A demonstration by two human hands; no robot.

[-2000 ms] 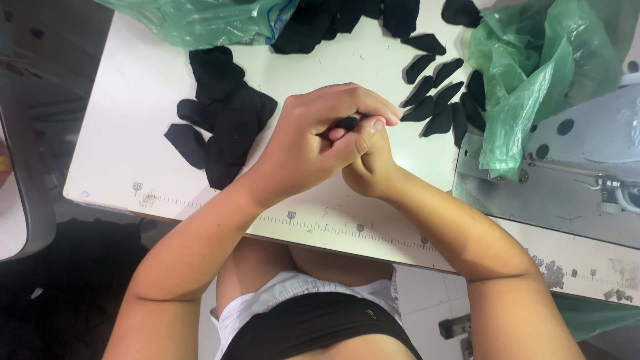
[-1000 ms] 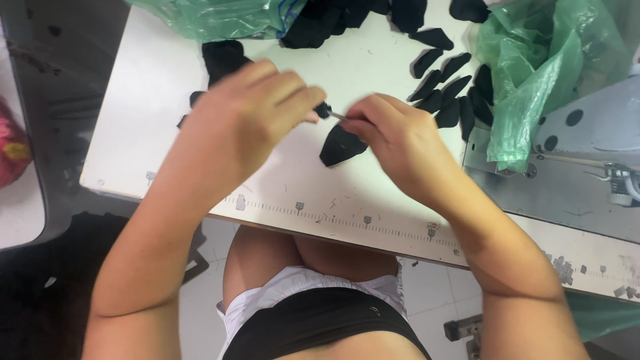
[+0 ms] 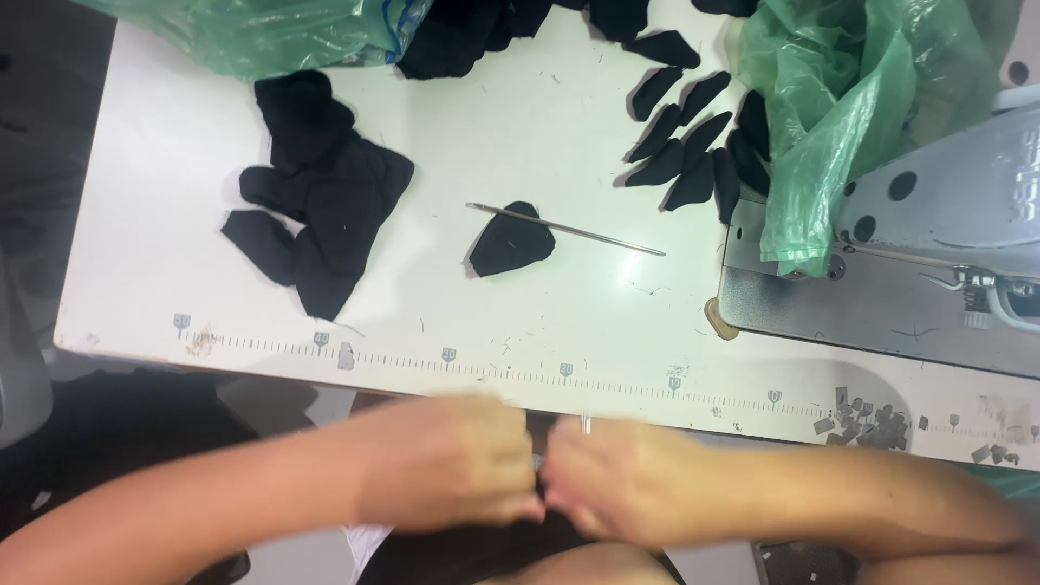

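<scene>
My left hand (image 3: 455,463) and my right hand (image 3: 617,479) are blurred, knuckle to knuckle with a narrow gap, just past the table's near edge and over my lap. Their fingers are curled; whether anything small is between them cannot be told. On the white table lies a thin metal rod (image 3: 605,238), pointed at its right end, across a single black fabric piece (image 3: 512,244). Left of it is an overlapping pile of black fabric pieces (image 3: 341,211). Several small, narrow black pieces (image 3: 691,179) are spread at the right, beside a green plastic bag.
A sewing machine (image 3: 942,211) with a metal bed plate (image 3: 845,301) stands at the right, partly under a green plastic bag (image 3: 845,106). Another green bag (image 3: 268,32) and more black pieces (image 3: 463,32) lie along the far side. A printed ruler (image 3: 504,371) runs along the near table edge.
Both hands have moved from above the table down past its near edge. The metal rod, between the hands one second ago, now lies on the table across the single black piece.
</scene>
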